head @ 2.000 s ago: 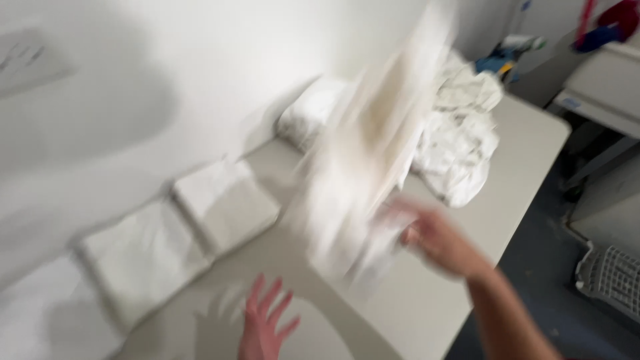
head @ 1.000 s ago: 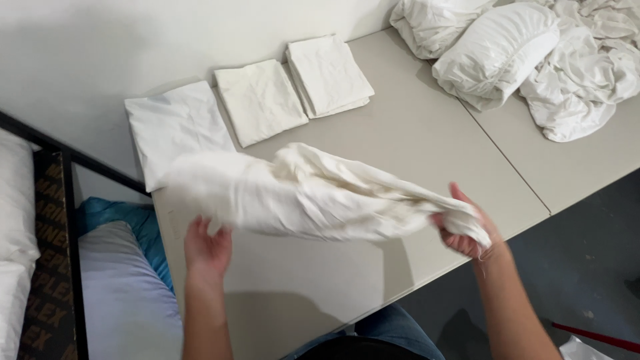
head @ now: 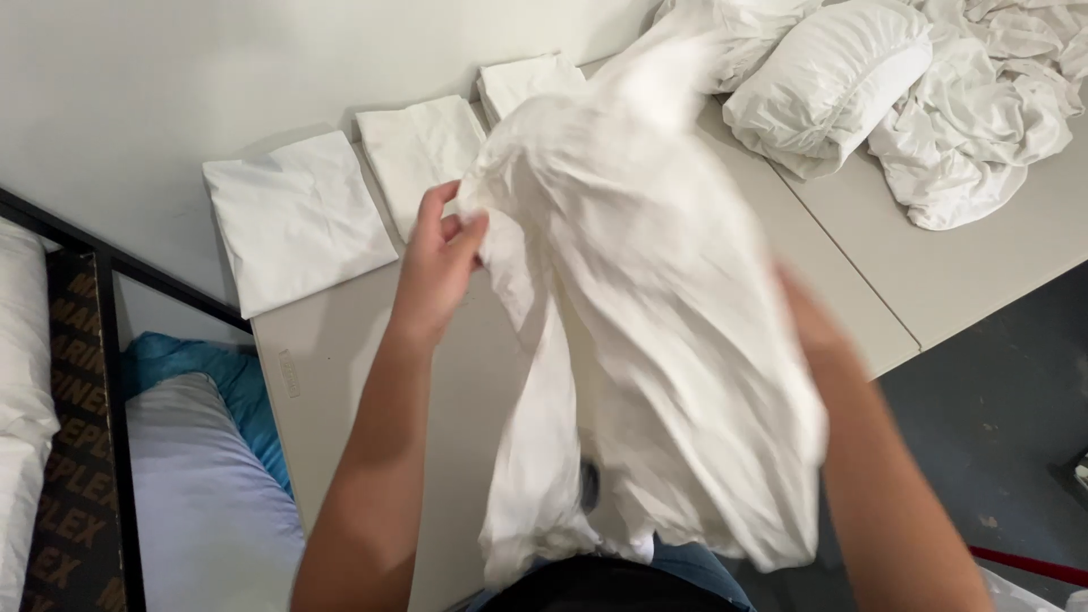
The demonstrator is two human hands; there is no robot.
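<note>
My left hand (head: 444, 255) pinches the edge of a white cloth (head: 654, 255) between thumb and fingers. The cloth hangs in loose folds over the near part of the table (head: 463, 408), its lower edge in front of my body and its upper part blurred. Behind the cloth, my right hand is hidden; only the forearm shows at its right side. Three folded white cloths lie in a row along the wall: one at the left (head: 297, 223), one in the middle (head: 421, 153), and one at the right (head: 527, 85), partly covered by the raised cloth.
A rolled white fabric bundle (head: 829, 81) and crumpled white cloths (head: 960, 127) lie on the table's far right. At the left stand a black metal frame (head: 115, 408), a light pillow (head: 204, 484) and blue fabric (head: 170, 361). Dark floor (head: 986, 408) shows at the lower right.
My left hand, apart from the cloth's edge a second ago, now grips it. The cloth, stretched sideways before, now hangs spread and upright, and my right hand has gone behind it.
</note>
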